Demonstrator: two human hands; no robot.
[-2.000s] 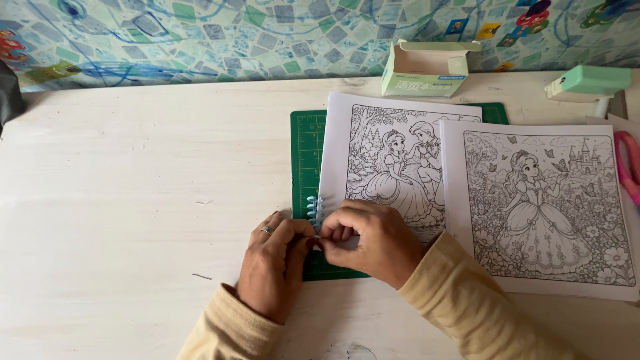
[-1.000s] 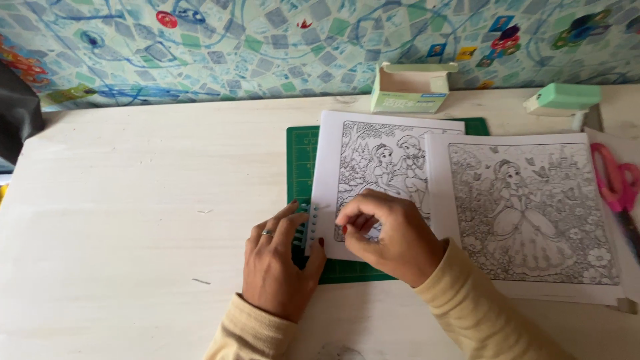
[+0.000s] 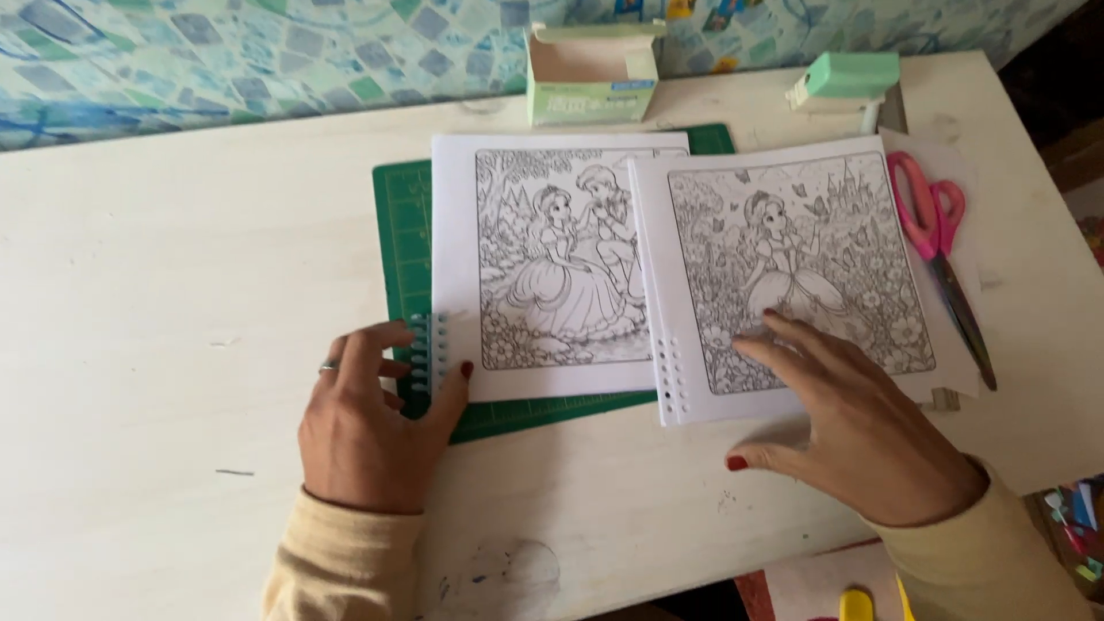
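Note:
My left hand (image 3: 379, 414) rests at the lower left corner of a stack of coloring pages (image 3: 561, 384), its fingers around a light blue plastic binding comb (image 3: 420, 354) set in the punched holes. The thumb lies on the paper edge. These pages lie on a green cutting mat (image 3: 405, 233). My right hand (image 3: 837, 405) is spread with nothing in it, over the lower part of a second stack of coloring pages (image 3: 651, 285). That stack overlaps the first and has punched holes along its lower left edge.
Pink-handled scissors (image 3: 936, 233) lie right of the second stack. Behind the pages stand an opened light green cardboard box (image 3: 591, 102) and a mint green device (image 3: 849, 78). A small dark strip (image 3: 235, 472) lies at the left. The table's front edge runs below my hands.
My right hand has moved right, from above the first stack to the second one, and its fingers have spread. My left hand stays by the comb. The view has shifted.

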